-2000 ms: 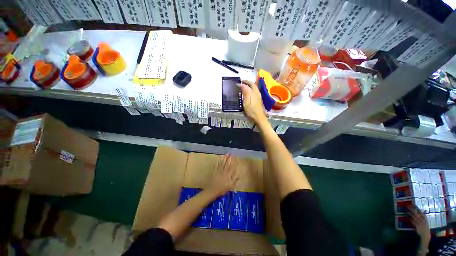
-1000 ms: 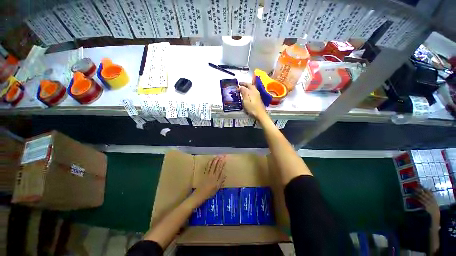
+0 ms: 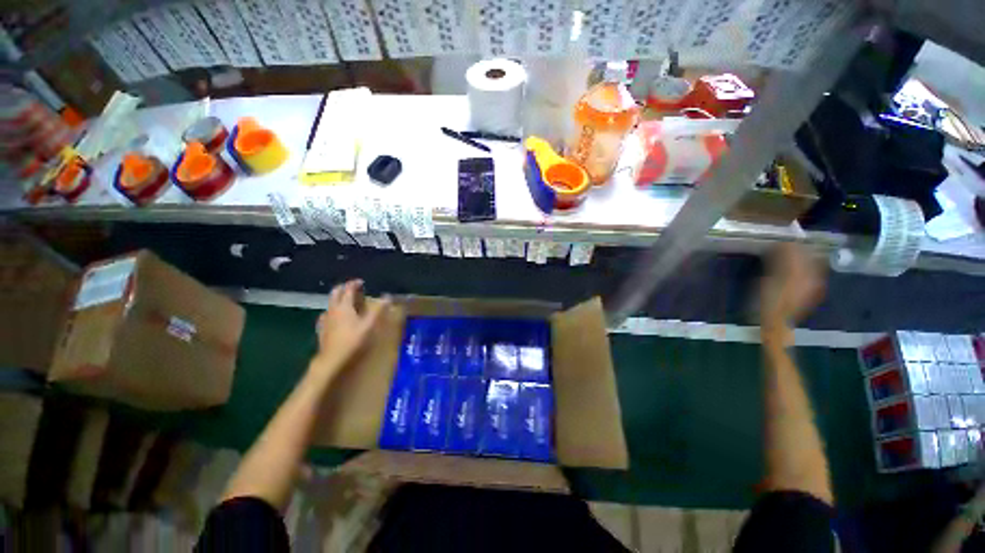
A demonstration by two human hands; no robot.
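Observation:
An open brown shipping carton [image 3: 589, 378] stands on the green surface with its flaps folded out. Glossy dark blue product boxes [image 3: 470, 389] stand inside it in two rows. My left hand [image 3: 348, 324] is at the upper edge of the left flap, fingers apart, with no clear grip on it. My right hand [image 3: 792, 286] is blurred, right of the carton and in front of the shelf's edge; its fingers cannot be made out. The dark smartphone [image 3: 476, 190] lies on the white shelf, touched by neither hand.
A shelf [image 3: 416, 200] behind holds an orange-blue tape dispenser [image 3: 556, 178], an orange bottle [image 3: 605, 124], a paper roll [image 3: 497, 97] and more dispensers at left. A closed carton [image 3: 162, 335] stands left. Stacked white-red boxes [image 3: 918, 394] stand right. A slanted metal post [image 3: 734, 162] crosses the view.
My right hand has left the phone and moved right. My left hand has moved left from the far flap to the left flap. More blue boxes show in the carton.

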